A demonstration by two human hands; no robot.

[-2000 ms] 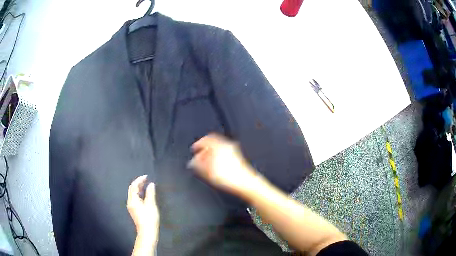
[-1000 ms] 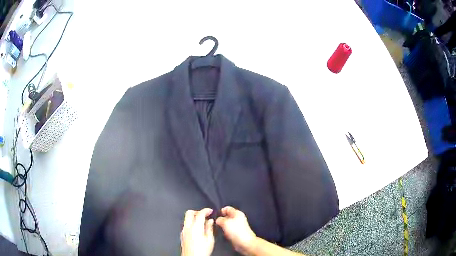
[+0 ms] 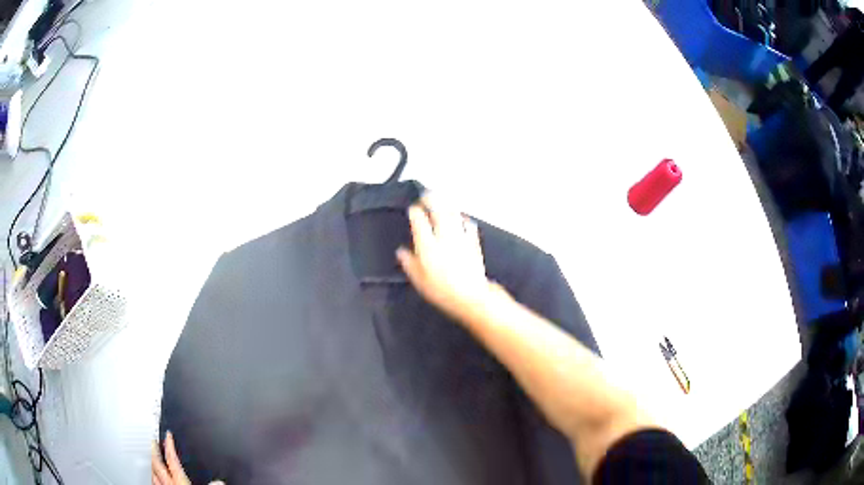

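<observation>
A dark suit jacket (image 3: 284, 350) lies front up on the white table, collar towards the top of the view. A black hanger (image 3: 390, 156) is inside it, its hook standing out above the collar. My right hand (image 3: 445, 246) is over the collar and lapel on the right side, fingers apart and slightly blurred. My left hand (image 3: 172, 466) is cut off by the bottom edge at the jacket's left side; only a few fingers show, and its grip cannot be told. The jacket's lower part is out of view.
A red thread cone (image 3: 654, 187) and thread snips (image 3: 675, 366) lie on the white table (image 3: 531, 104) to the right. A white perforated basket (image 3: 90, 308) and cables are at the left edge. Blue bins and dark garments are beyond the table's right edge.
My hands were together at the jacket's front edge. My right hand has moved up to the collar, my left hand down to the left side. The view has shifted, so the jacket sits lower.
</observation>
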